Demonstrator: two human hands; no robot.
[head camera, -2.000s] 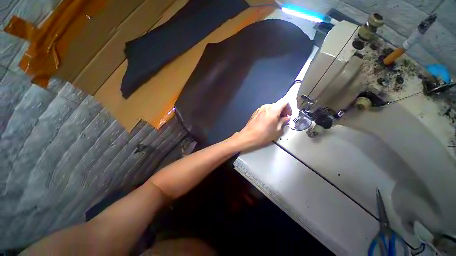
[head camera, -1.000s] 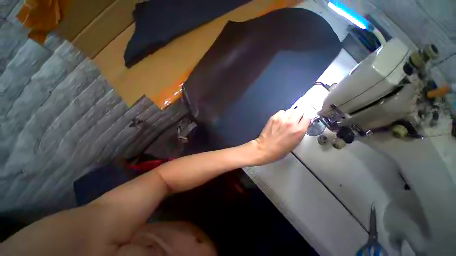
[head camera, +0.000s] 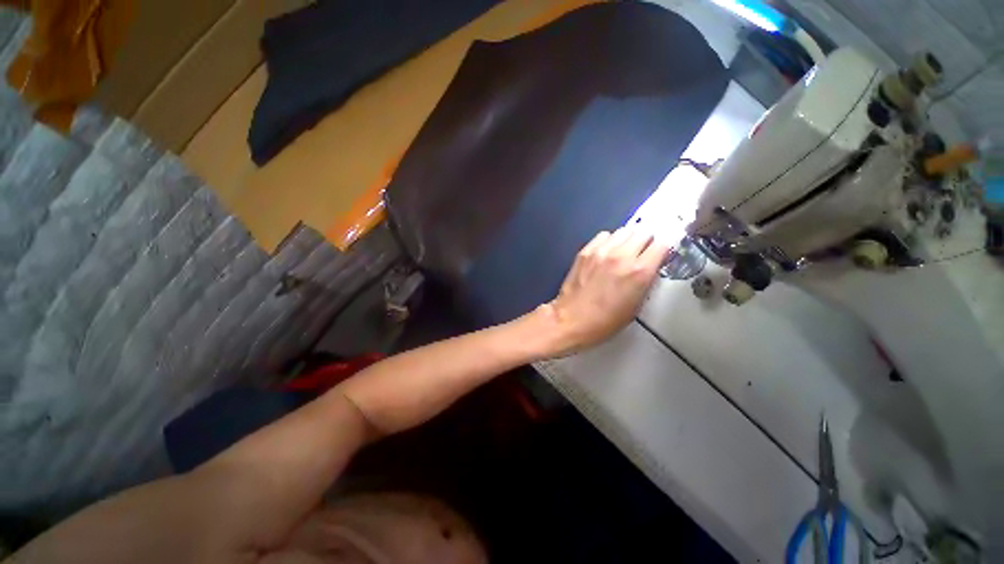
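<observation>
A large leather panel (head camera: 528, 154), shiny brown-black with a blue-grey area, lies over the table and cardboard up to the sewing machine (head camera: 787, 165). My left hand (head camera: 608, 284) is at the panel's right edge, close to the needle area (head camera: 710, 245). Its fingers point toward the machine, bent and close together. The fingertips are lost in the lamp's glare, so what they grip or press is unclear. My right hand is not in view. A thread runs down along the machine head.
Scissors with blue handles (head camera: 824, 496) lie on the white table (head camera: 661, 424) at lower right. A dark cut panel (head camera: 330, 66) lies on the taped cardboard (head camera: 264, 198). The lamp (head camera: 754, 13) is lit behind the machine. A padded brick-pattern wall (head camera: 99, 286) is at left.
The view has shifted, so the machine sits further right than at first. My left hand stays beside the needle area; its fingers look straighter than in the earliest frame.
</observation>
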